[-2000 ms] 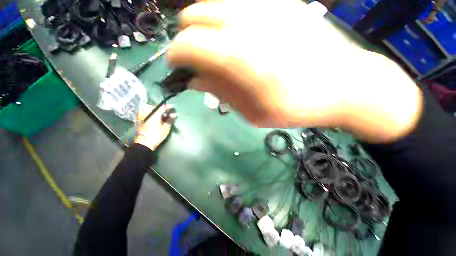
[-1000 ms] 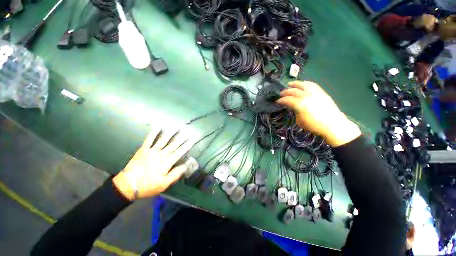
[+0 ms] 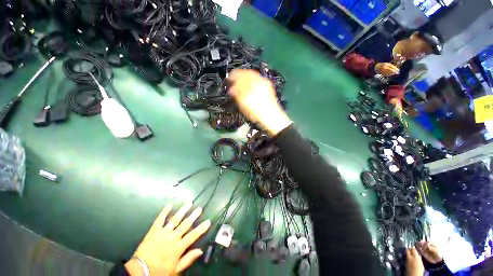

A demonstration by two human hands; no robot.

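My left hand (image 3: 172, 241) lies palm down with fingers spread at the near edge, beside a row of small antenna heads, one pale-faced (image 3: 224, 235). My right hand (image 3: 254, 97) is blurred, reaching over the far heap of black cable coils (image 3: 184, 67); whether it grips a coil cannot be told. A nearer group of coils (image 3: 267, 161) lies below my right forearm, with leads running down to the heads. A single coil (image 3: 226, 152) lies at its left. A white needle bottle (image 3: 117, 118) lies at the left beside a black head (image 3: 144, 132).
A clear plastic bag (image 3: 11, 161), a short silvery cylinder (image 3: 48, 175) and a dark-handled tool (image 3: 10, 112) lie at the far left. A co-worker (image 3: 378, 67) sits across at the right behind another heap of cables (image 3: 397, 178). Another person's hands (image 3: 421, 259) show at lower right. Blue bins (image 3: 330, 27) stand behind.
My right hand has moved from the nearer coils to the far heap. My left hand stays spread by the heads. The view has shifted, showing more of the co-worker and far heap.
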